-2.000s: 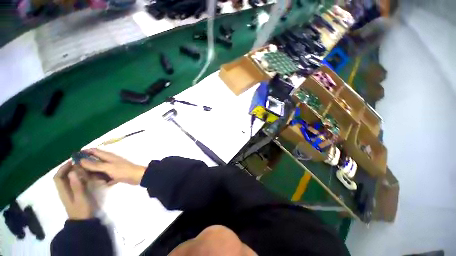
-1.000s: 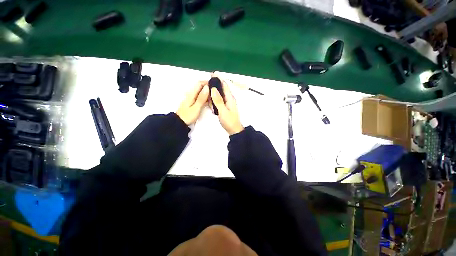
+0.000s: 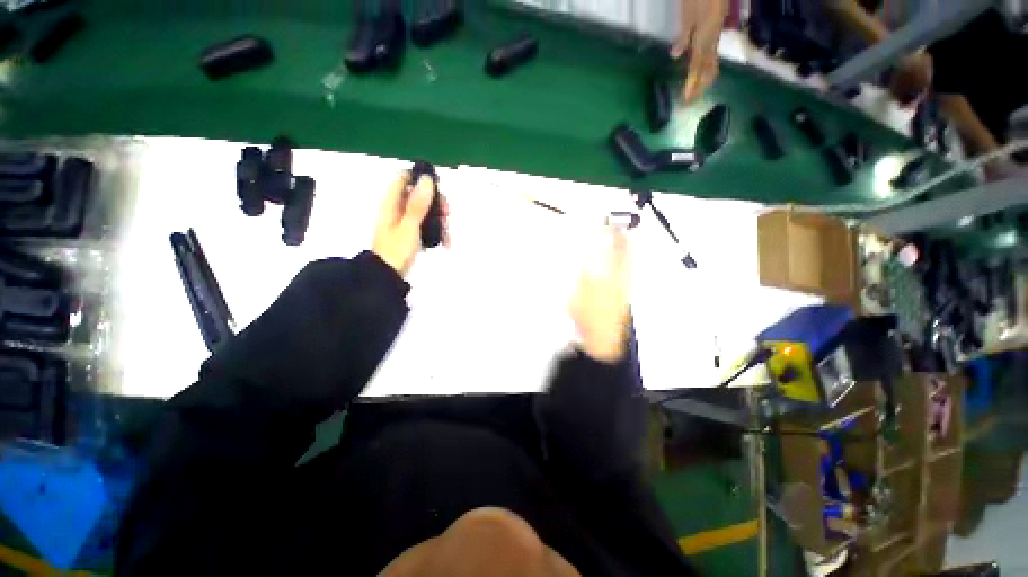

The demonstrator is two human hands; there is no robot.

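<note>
My left hand (image 3: 400, 220) holds a small black rounded housing (image 3: 428, 205) upright above the white bench. My right hand (image 3: 603, 295) is blurred and lies over the shaft of the hammer (image 3: 622, 220). The silver head shows beyond the fingers and part of the dark handle shows beside the wrist. I cannot tell if the fingers are closed on it. A wooden-handled awl (image 3: 548, 206) lies between my hands, and a thin black tool (image 3: 667, 231) lies beyond the hammer.
Black housings (image 3: 271, 180) and long black strips (image 3: 203, 287) stand left on the bench (image 3: 338, 327), beside blister trays (image 3: 45, 299). Right are an open carton (image 3: 806, 254) and a blue-yellow box (image 3: 809, 352). Another person's hand (image 3: 701, 47) reaches over the green conveyor (image 3: 327, 96).
My right hand has left the housing and moved right to the hammer. My left hand keeps the housing. Another person's hand has appeared over the conveyor. The view has shifted slightly.
</note>
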